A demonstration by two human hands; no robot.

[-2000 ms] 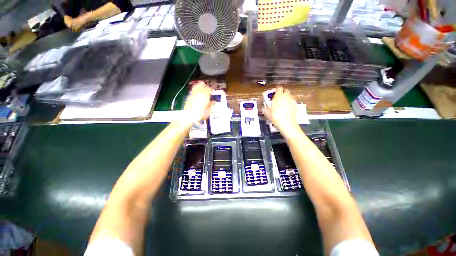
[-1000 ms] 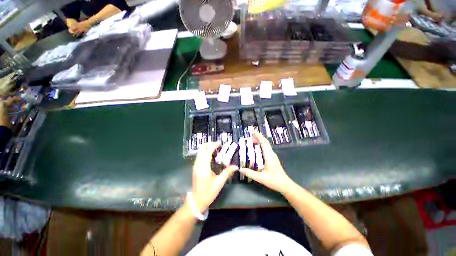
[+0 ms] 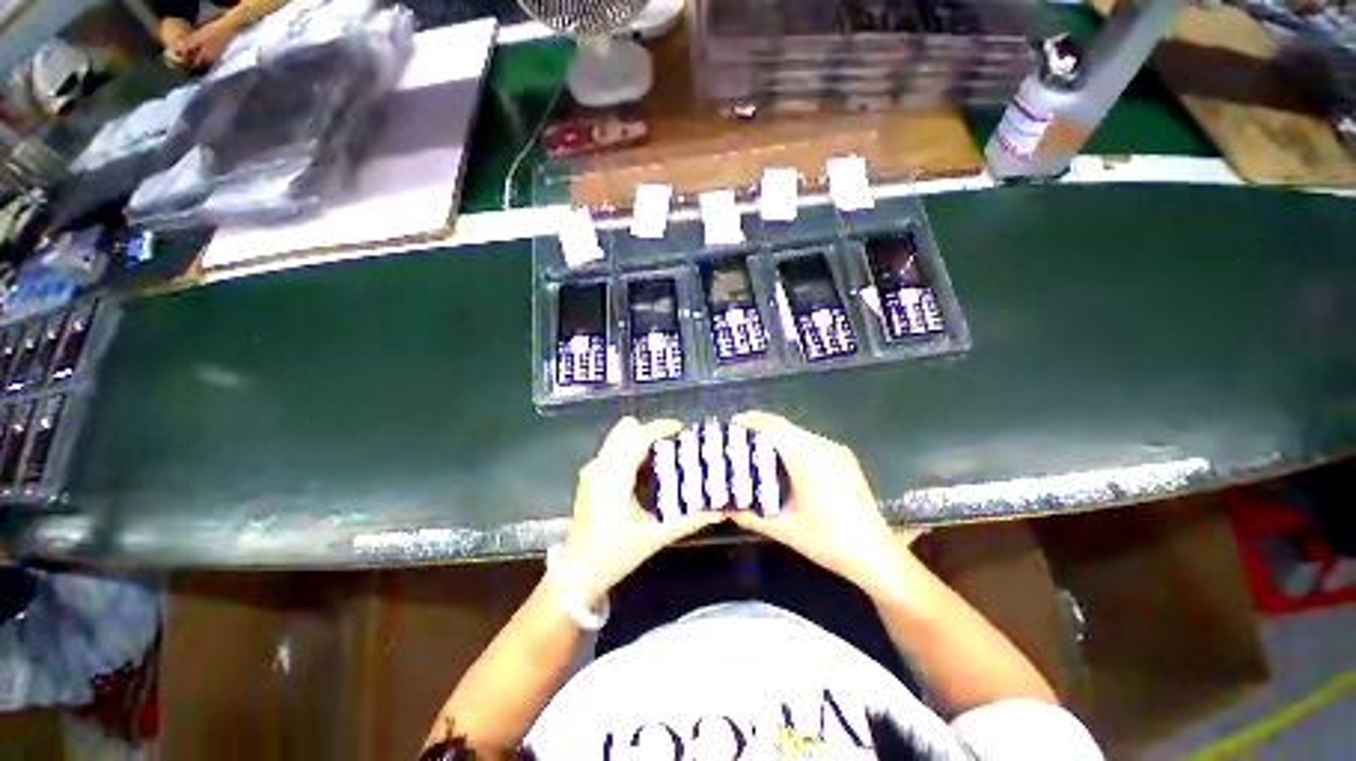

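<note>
Several bar phones on edge (image 3: 717, 467), seen as white and dark blue stripes, stand side by side between my palms. My left hand (image 3: 613, 513) presses their left side and my right hand (image 3: 815, 498) their right side, near the bench's front edge. Beyond them lies a clear blister tray (image 3: 751, 384). Its near row holds phones face up (image 3: 656, 330), dark screens above pale keypads. Small blank white paper slips (image 3: 723, 219) lie at its far row, where no phones show.
The green bench (image 3: 1101, 342) curves across the view. A whitish bottle (image 3: 1037, 127) stands back right, stacked trays (image 3: 863, 63) and a fan (image 3: 607, 67) at the back. Grey plastic bags (image 3: 275, 127) lie on a white board; another phone tray (image 3: 42, 390) is at far left. Cardboard boxes (image 3: 446, 639) sit below.
My hands have come back from the tray's far row with phones gathered between them. The phones are now lined up more evenly. The camera view has shifted, so the tray appears higher.
</note>
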